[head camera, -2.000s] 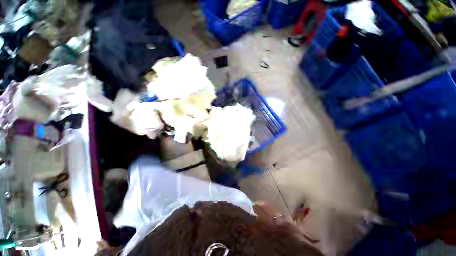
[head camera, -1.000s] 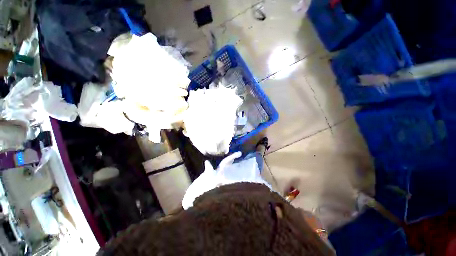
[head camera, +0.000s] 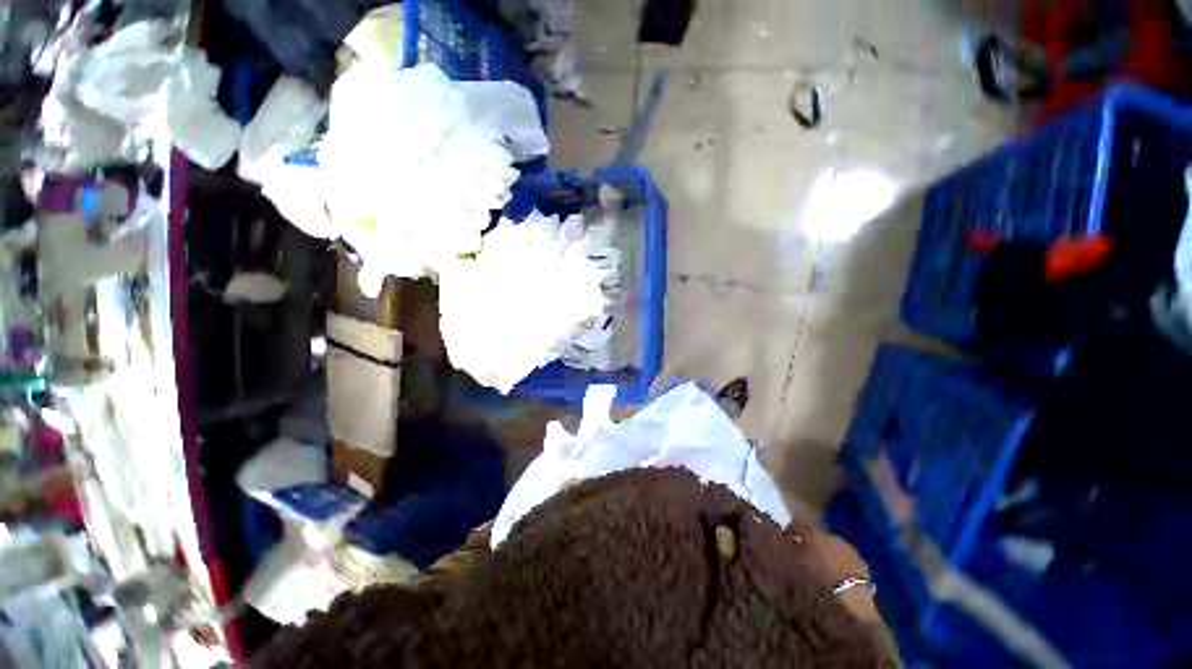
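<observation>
A white cloth (head camera: 667, 438) lies in front of the wearer's brown fuzzy top at the bottom centre. A bright white heap of fabric pieces (head camera: 523, 301) lies over the left part of a blue basket (head camera: 654, 288) on the floor. A larger cream-white heap (head camera: 405, 170) is just behind and to the left. At the lower right, a blurred patch of skin with a thin band, seemingly my right hand or wrist (head camera: 843, 575), shows beside the brown top. Its fingers cannot be made out. My left hand is not visible.
Blue baskets (head camera: 1007, 235) with dark items stand along the right. A sewing table with a dark red edge (head camera: 181, 340) runs down the left. A cardboard box (head camera: 362, 392) stands beside it. Tiled floor (head camera: 745, 235) lies between, with small scraps.
The view has turned, so the floor basket now appears upright and the right-hand baskets look nearer. The white cloth at the wearer's front spreads further right. The skin patch with the band has come into view.
</observation>
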